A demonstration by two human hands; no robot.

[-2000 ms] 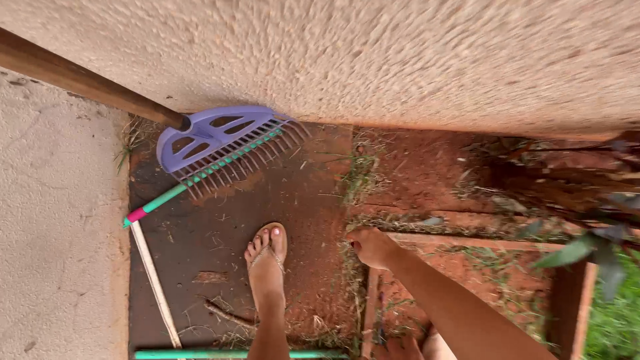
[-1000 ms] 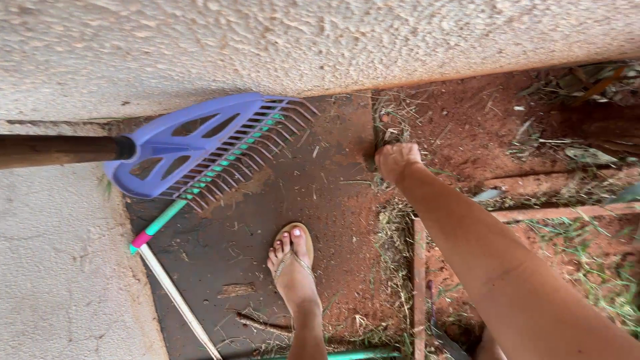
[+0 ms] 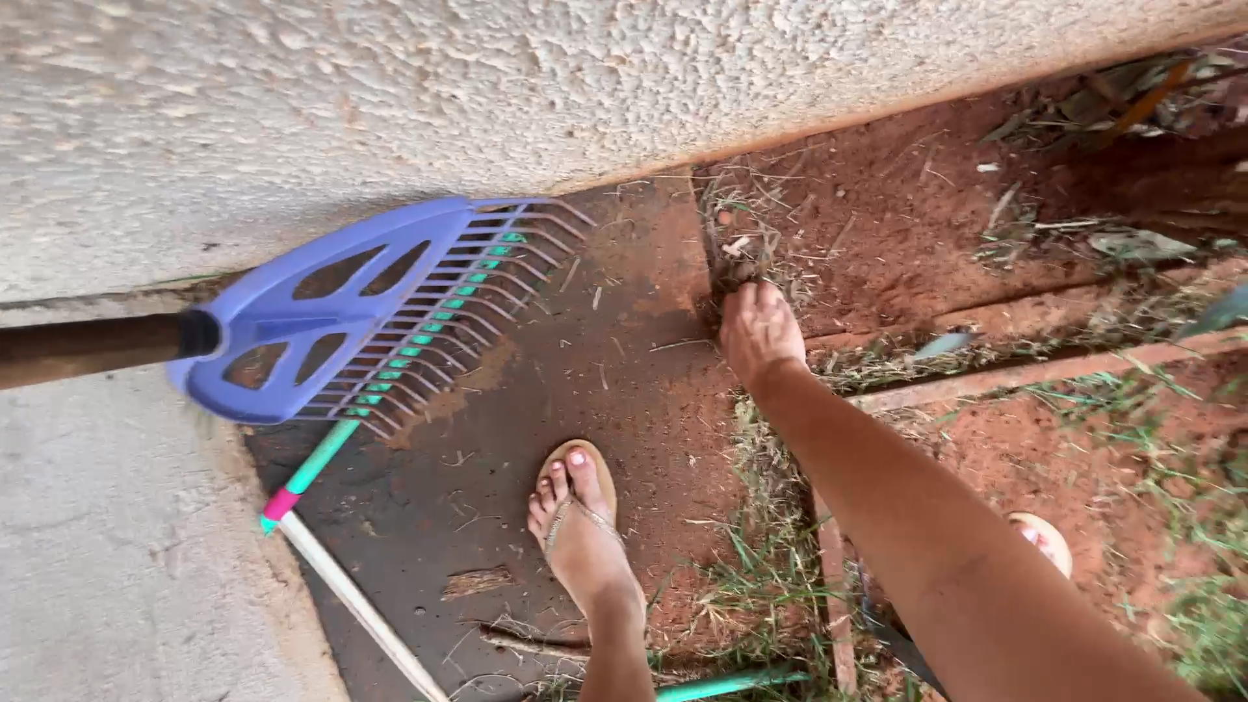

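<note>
My right hand reaches in from the lower right, its fingers curled down into dry grass at the edge of a dark, soil-stained slab. The fingertips are partly hidden in the clump, which they seem to grip. Left of the hand, a purple plastic rake stands tilted near the wall, its brown handle leaving the view at the left. Behind its tines lies a green pole with a pink band, touching a white stick. My left hand is out of view.
A rough plastered wall runs along the top. My sandalled foot is on the slab; the other sandal is on red soil. Twigs, another green pole and a narrow reddish border lie around.
My right hand has moved along the slab's edge toward the wall, from beside the border's corner to the dry grass. The rake's handle has swung from slanting to nearly level in the view.
</note>
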